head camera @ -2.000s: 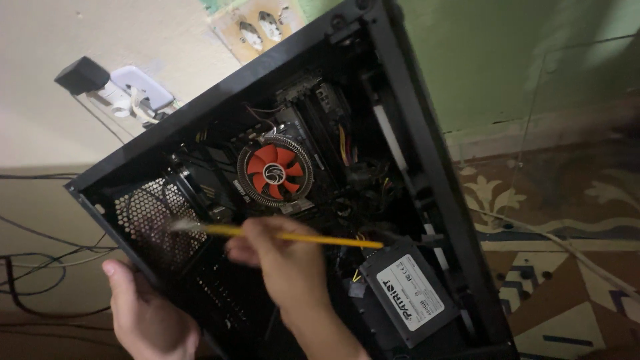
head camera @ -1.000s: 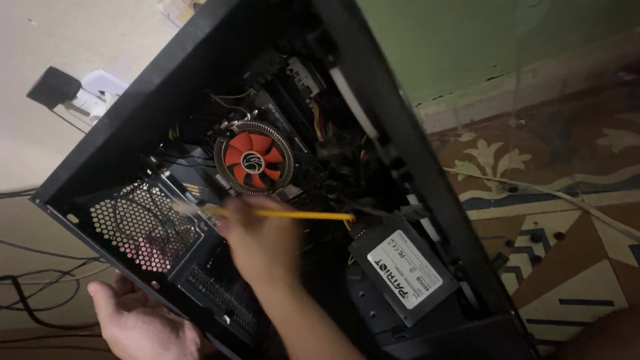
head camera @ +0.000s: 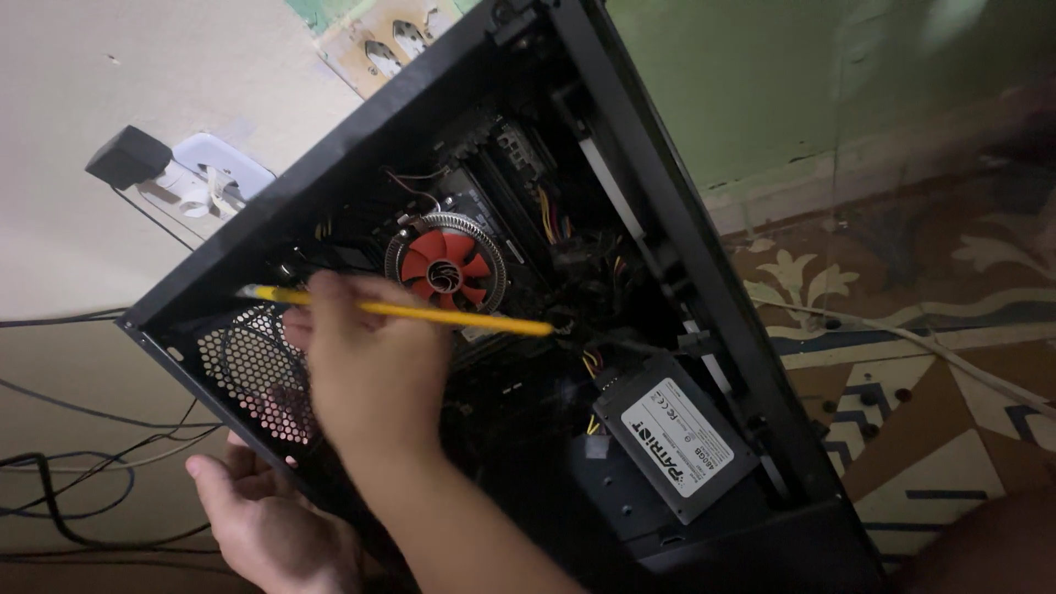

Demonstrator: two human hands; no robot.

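Observation:
An opened black computer case (head camera: 660, 157) is tilted before me. My right hand (head camera: 371, 363) is closed around a yellow-handled brush (head camera: 462, 318), whose pale tip lies just above the perforated vent panel (head camera: 256, 363) at the left of the case. To the right of that hand is the red CPU cooler fan (head camera: 445, 268) in its metal ring. My left hand (head camera: 268, 520) is at the lower left edge of the case, palm up and thumb apart; its fingers are partly hidden behind the case. A Patriot solid-state drive (head camera: 676, 437) sits at the lower right inside.
A black plug adapter (head camera: 129, 157) is in a white wall socket (head camera: 219, 169) behind the case. Dark cables (head camera: 74, 462) run along the wall at left. A pale cable (head camera: 924, 338) crosses the patterned floor tiles (head camera: 907, 487) at right.
My right hand has moved the brush up and left, from beside the vent's upper right part to the inner corner above it. The left hand remains by the lower edge of the case.

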